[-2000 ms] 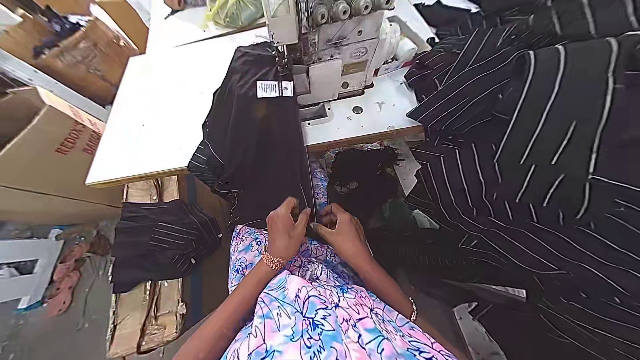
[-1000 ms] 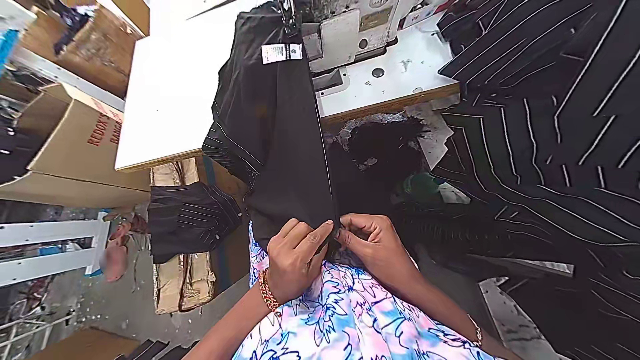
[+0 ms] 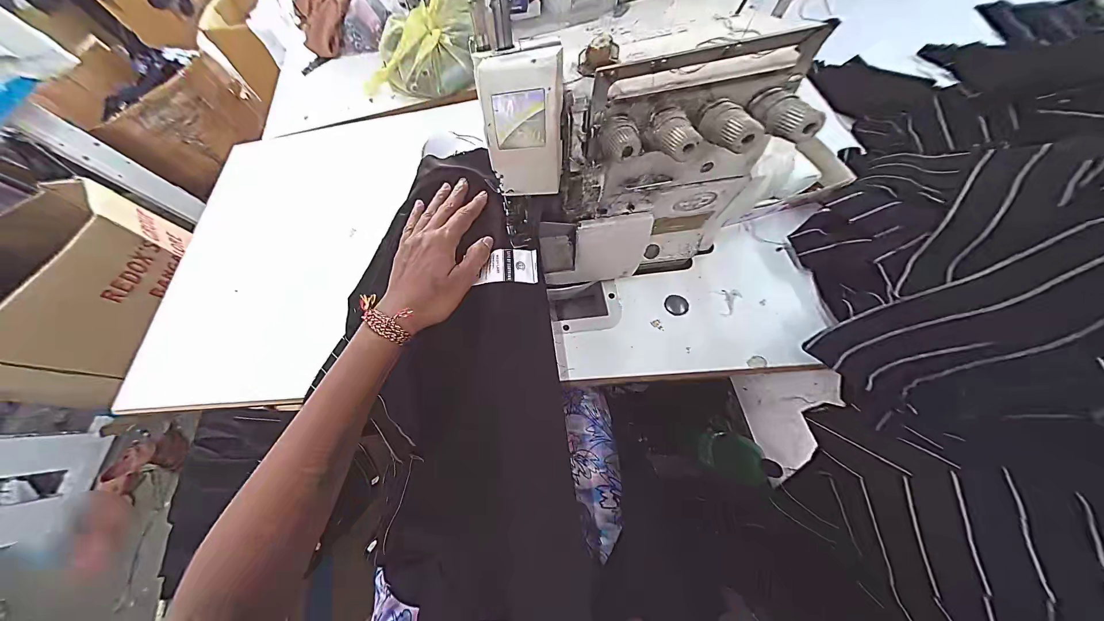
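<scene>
My left hand (image 3: pixel 442 254) lies flat on a black garment piece (image 3: pixel 483 414), fingers spread and pointing toward the presser foot area of an overlock sewing machine (image 3: pixel 690 164). The garment's right edge runs up to the machine's needle area and its lower part hangs over the table edge toward my lap. A small white label (image 3: pixel 515 266) bearing writing lies on the fabric just right of my left thumb. A beaded bracelet and thread are on the left wrist. My right hand is out of view.
Pinstriped black fabric (image 3: pixel 966 285) is heaped at the right. The white table (image 3: pixel 276 259) reaches left, toward an open cardboard box (image 3: pixel 60 319). A yellow net-like bag (image 3: pixel 427 52) stands behind the machine head. Dark fabric hangs below the table's left edge.
My left hand has moved from the lower garment edge up beside the machine and now lies flat. My right hand, seen pinching the fabric edge before, has left the view. The view has shifted toward the machine.
</scene>
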